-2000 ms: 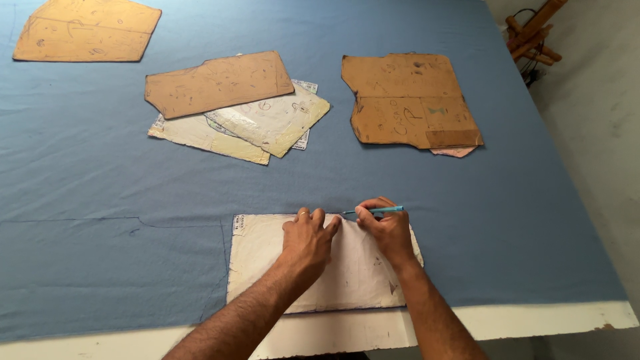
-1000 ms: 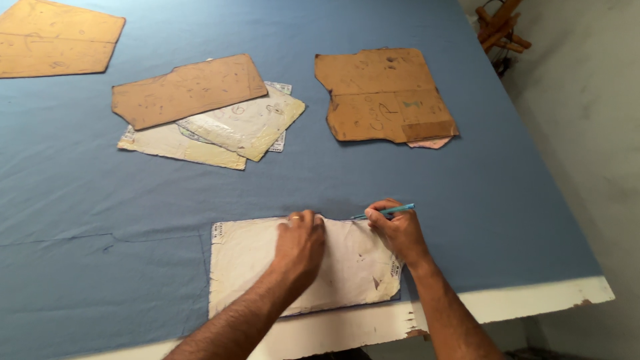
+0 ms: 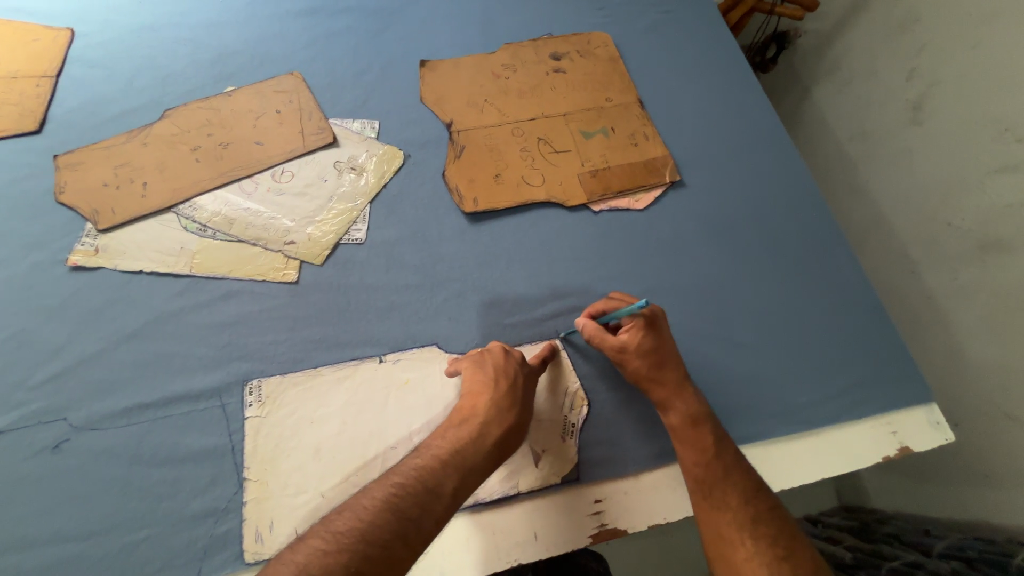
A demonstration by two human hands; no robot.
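Note:
A white paper pattern piece (image 3: 344,440) lies on blue fabric (image 3: 416,312) near the table's front edge. My left hand (image 3: 500,388) presses flat on its upper right part, with the fingers spread and the index fingertip by the top right corner. In my right hand (image 3: 636,344) is a light-blue pen (image 3: 628,311), its tip touching the fabric at that same corner. A dark line follows the pattern's top edge. Other drawn lines (image 3: 144,416) run over the fabric to the left of the pattern.
Brown card patterns (image 3: 192,148) overlap white and yellowed ones at the back left. Another brown card pattern (image 3: 552,120) rests on a pink piece at the back right. Part of a brown card (image 3: 32,76) shows far left. The table's chipped white edge (image 3: 832,448) runs along the front.
My right hand has moved the pen rightward along the pattern's top edge to its right corner. My left hand has shifted right on the pattern. The view has also shifted.

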